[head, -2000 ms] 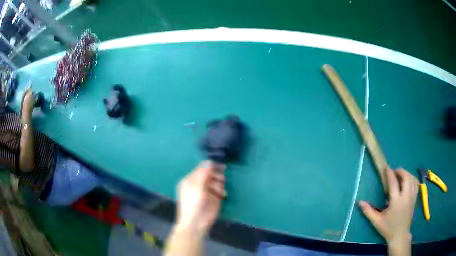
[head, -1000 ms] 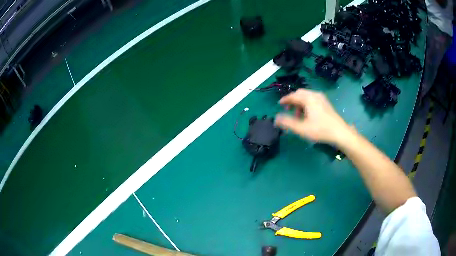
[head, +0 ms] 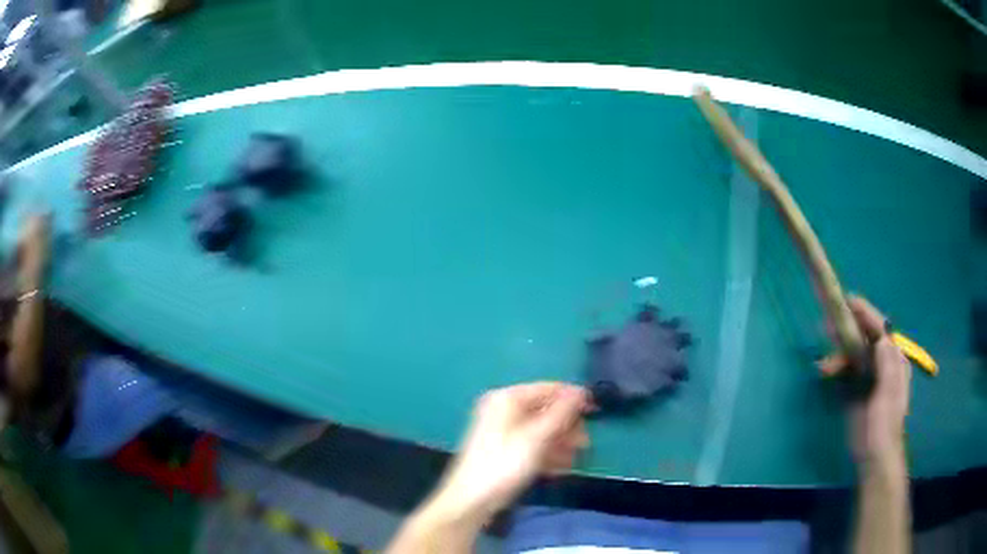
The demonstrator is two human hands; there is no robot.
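My left hand point(head: 530, 433) grips the short stem of a black motor unit point(head: 639, 360) at the bench's front edge. The unit's lugged rim faces up and a small white connector plug point(head: 646, 281) lies just behind it. My right hand point(head: 874, 373) is closed on the hammer point(head: 795, 222) near its head; the pale wooden handle points away and to the left. The hammer's head is mostly hidden by my hand. The side cutters point(head: 916, 353) show only a yellow handle beside my right hand. The picture is blurred.
Two set-aside black units point(head: 268, 165) lie on the left of the teal bench. A reddish-purple wire bundle point(head: 128, 157) is farther left. Another person's arm point(head: 27, 308) shows at the left edge. The white strip point(head: 465, 75) runs along the back, with dark green conveyor beyond.
The view has swung back left from the black heap. My right hand, open and empty a second ago, now holds the hammer. Two units stand at left, where one stood two seconds ago.
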